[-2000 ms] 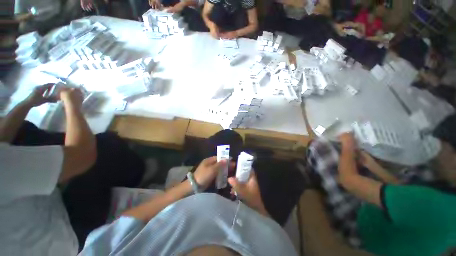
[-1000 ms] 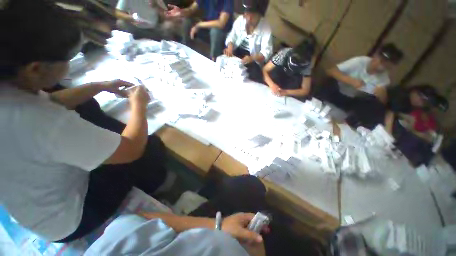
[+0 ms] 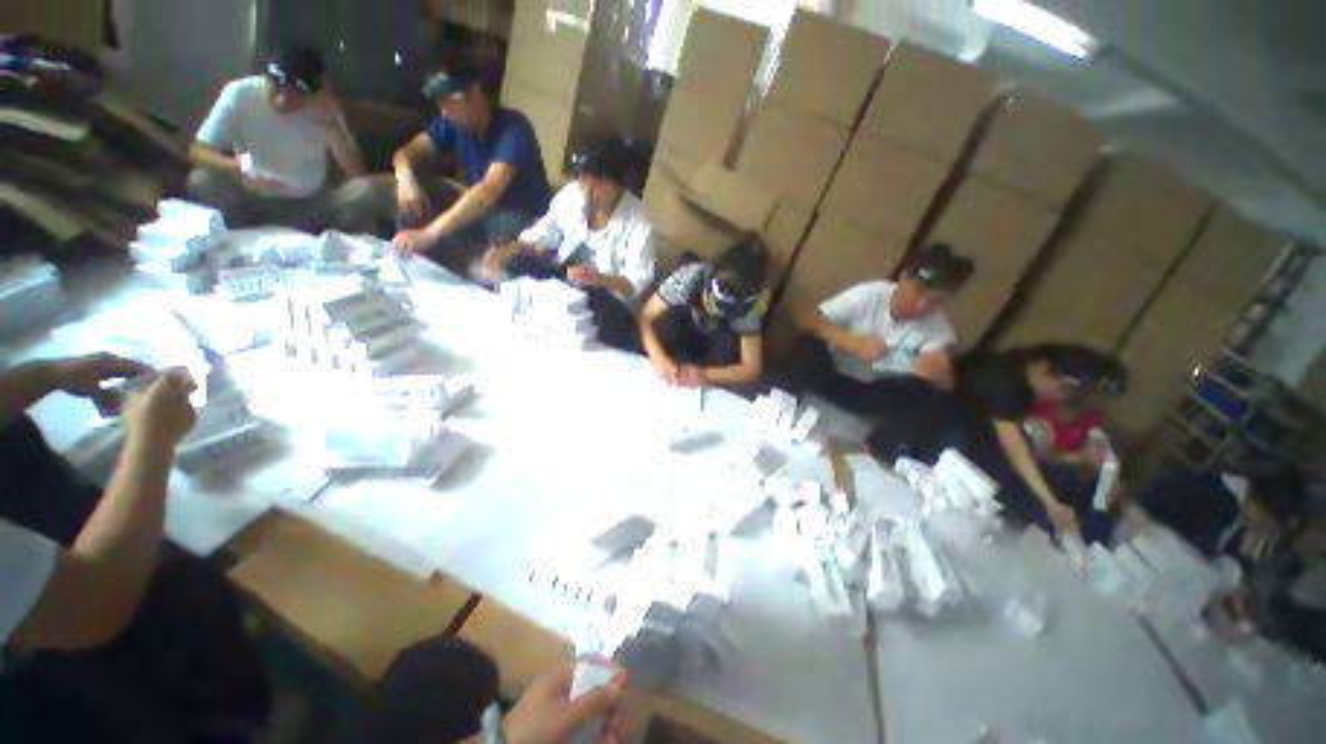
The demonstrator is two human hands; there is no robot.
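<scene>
My left hand (image 3: 550,708), with a band at the wrist, is at the bottom edge, partly cut off. It holds a small white box (image 3: 593,677) between thumb and fingers, in front of the table's near edge. Blur hides the state of its flaps. My right hand cannot be made out. Just beyond the held box, a group of white boxes (image 3: 676,603) lies on the white table covering (image 3: 509,502).
Brown cardboard (image 3: 342,589) edges the near table side. A neighbour's hands (image 3: 153,400) work at left. Box piles (image 3: 356,334) lie at left and loose boxes (image 3: 909,567) at right. Several people sit along the far side, before tall cardboard sheets (image 3: 902,160).
The view has swung up, showing more of the room. Both my hands held white pieces near my lap at first; now only my left hand shows, low in the picture, with a box.
</scene>
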